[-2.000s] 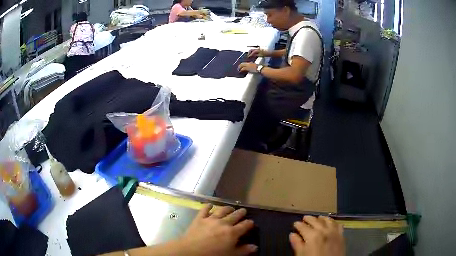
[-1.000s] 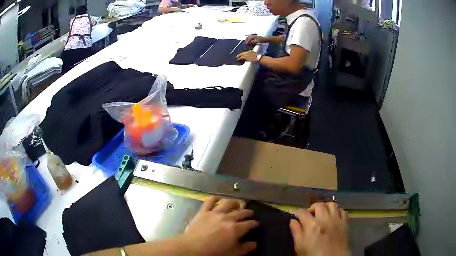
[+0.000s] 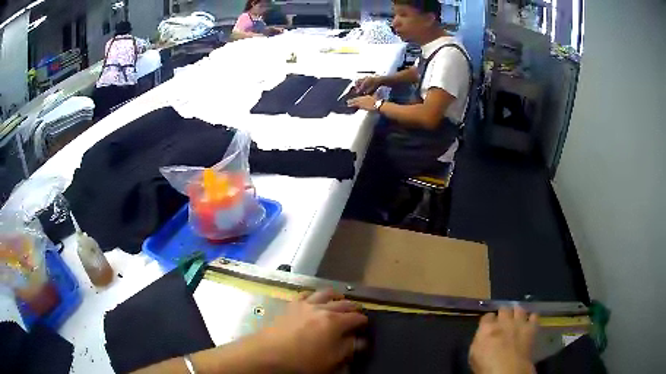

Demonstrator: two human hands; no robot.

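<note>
A black fabric panel lies flat on the silver machine bed, its far edge along the yellow guide strip and the steel clamp bar. My left hand rests on the panel's left side, fingertips near the bar. My right hand rests on its right side, fingertips close to the bar. Both hands press from above. The panel's near part is cut off by the lower frame edge.
Black pieces lie left of the bed, another at its right. Bagged red-orange containers stand on blue trays, a squeeze bottle between. A large black pile lies behind. A person sits beyond the cardboard.
The clamp bar stood tilted up a second ago and now looks flatter. My right hand has moved right, away from my left, and more of the black panel shows between them.
</note>
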